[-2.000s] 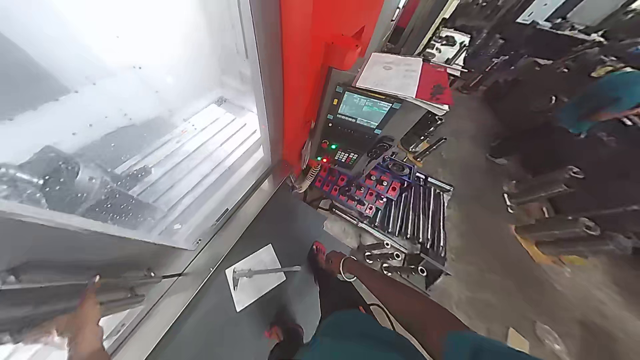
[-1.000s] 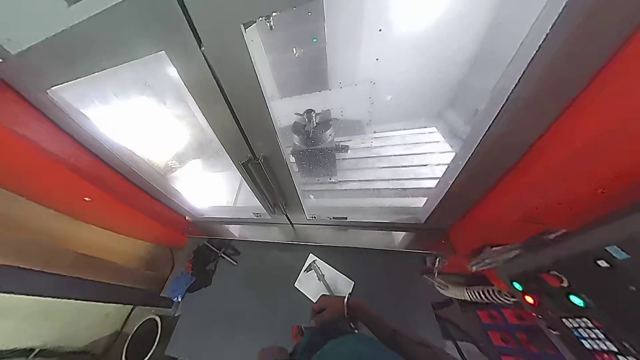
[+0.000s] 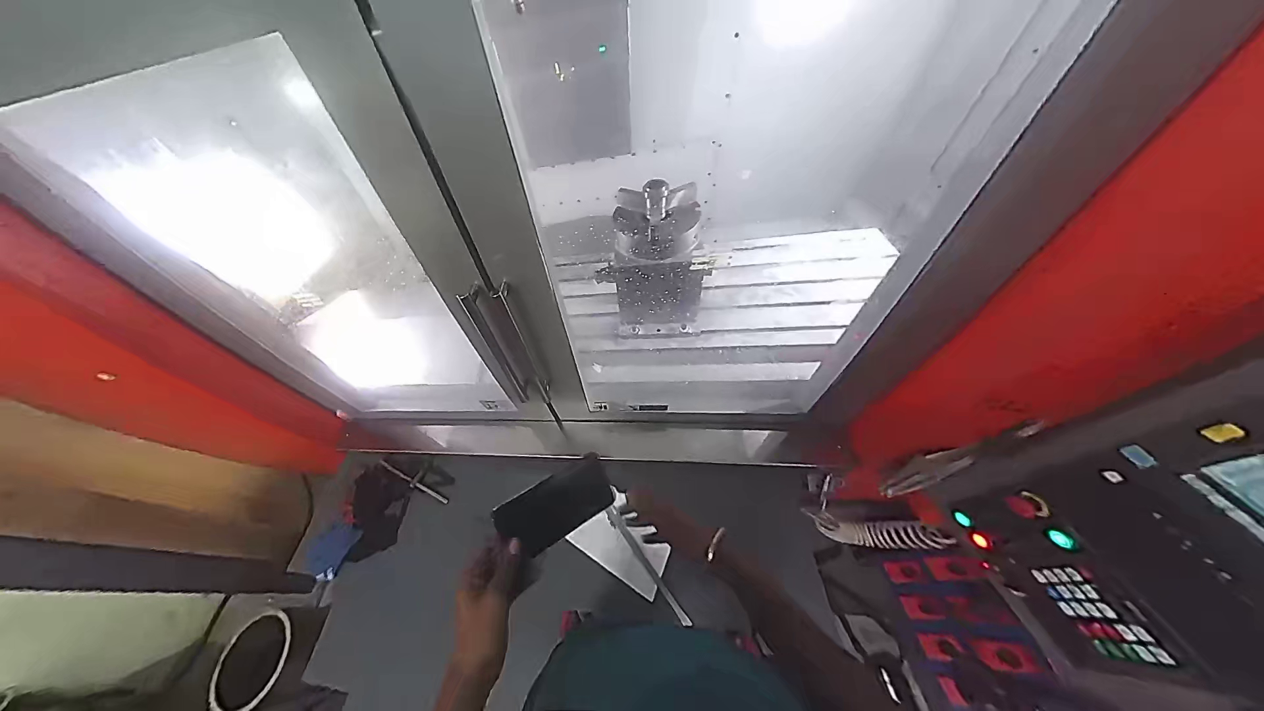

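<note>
My left hand (image 3: 494, 578) grips a dark, flat rectangular object (image 3: 555, 509) that looks like a smartphone, held in front of the machine. Just right of it, my right hand (image 3: 647, 515) reaches over a white sheet (image 3: 604, 553), near a metal caliper (image 3: 647, 563) lying across the sheet; whether its fingers touch the caliper or the phone is unclear. Behind the shut double doors, a chuck (image 3: 657, 222) on a block fixture stands on the slotted machine table (image 3: 790, 286).
Two door handles (image 3: 506, 341) meet at the middle. At right stand the control panel (image 3: 1096, 563), a coiled hose (image 3: 889, 533) and red tool holders (image 3: 928, 607). A wooden board (image 3: 148, 479), dark cloth (image 3: 380, 504) and round ring (image 3: 252, 660) are at left.
The phone-like object now shows in my left hand, which was out of view one second ago. My right hand has moved off to the right of it. The view swung from the side to the machine doors.
</note>
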